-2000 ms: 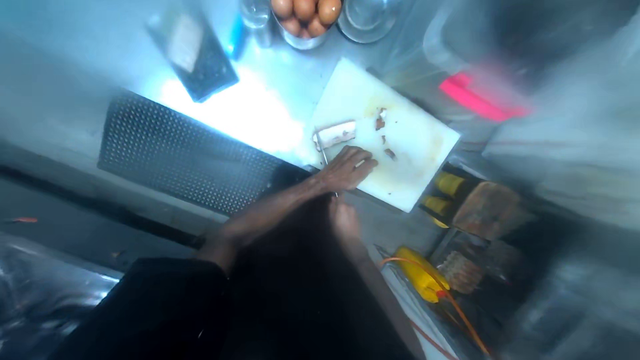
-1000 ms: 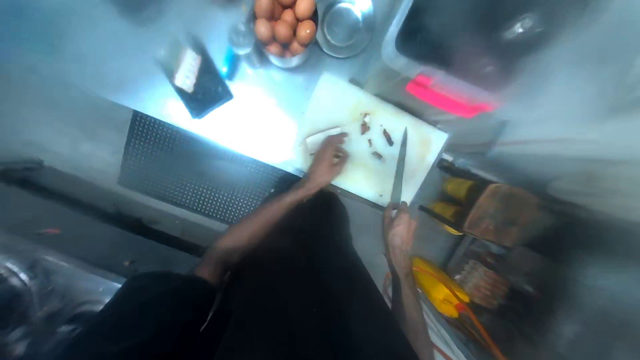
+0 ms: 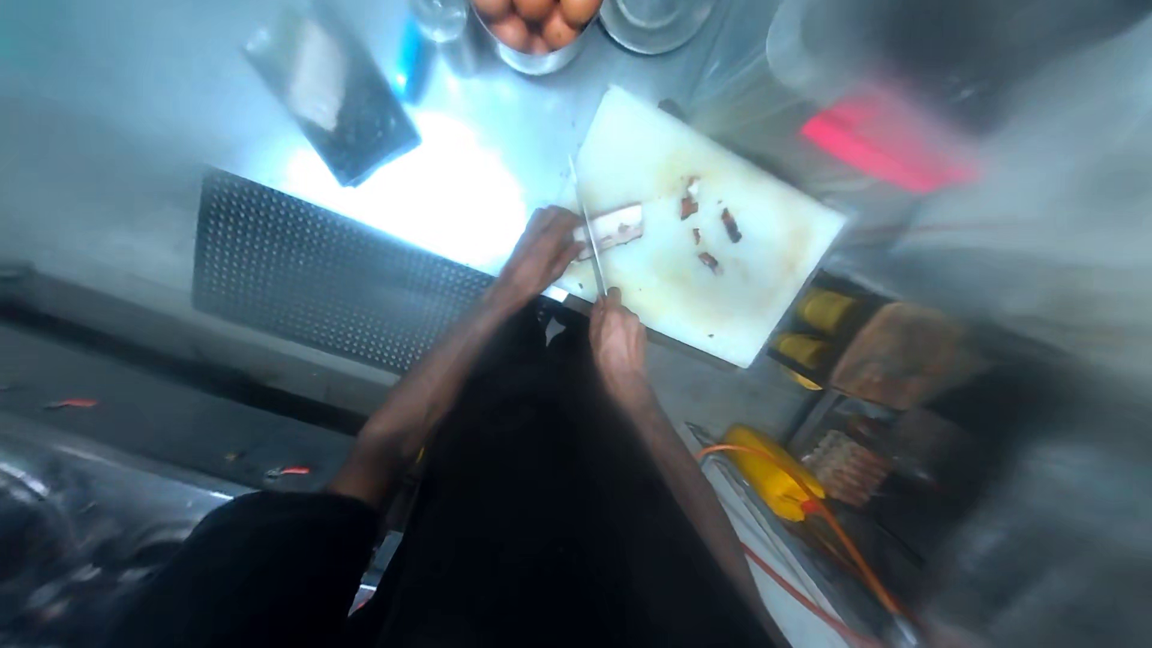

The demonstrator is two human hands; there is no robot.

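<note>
A pale slab of meat (image 3: 623,227) lies near the left edge of a white cutting board (image 3: 765,279). My left hand (image 3: 545,247) holds the slab's left end. My right hand (image 3: 618,337) is closed around the handle of a kitchen knife (image 3: 590,225), whose long thin blade crosses the slab close to my left fingers. Whether the blade has entered the meat cannot be told. Several small brown scraps (image 3: 688,207) lie on the middle of the board, apart from the slab.
Beyond the board stand a bowl of brown eggs (image 3: 538,61) and a round metal lid (image 3: 655,20). A dark box (image 3: 346,117) and a perforated metal panel (image 3: 333,261) are at left. At right are a pink-edged container (image 3: 886,144) and a yellow object (image 3: 769,472) with an orange cord.
One second ago the knife pointed over the board's right part, away from the slab; my right hand has brought it left, across the meat. My left hand is now at the slab's left end.
</note>
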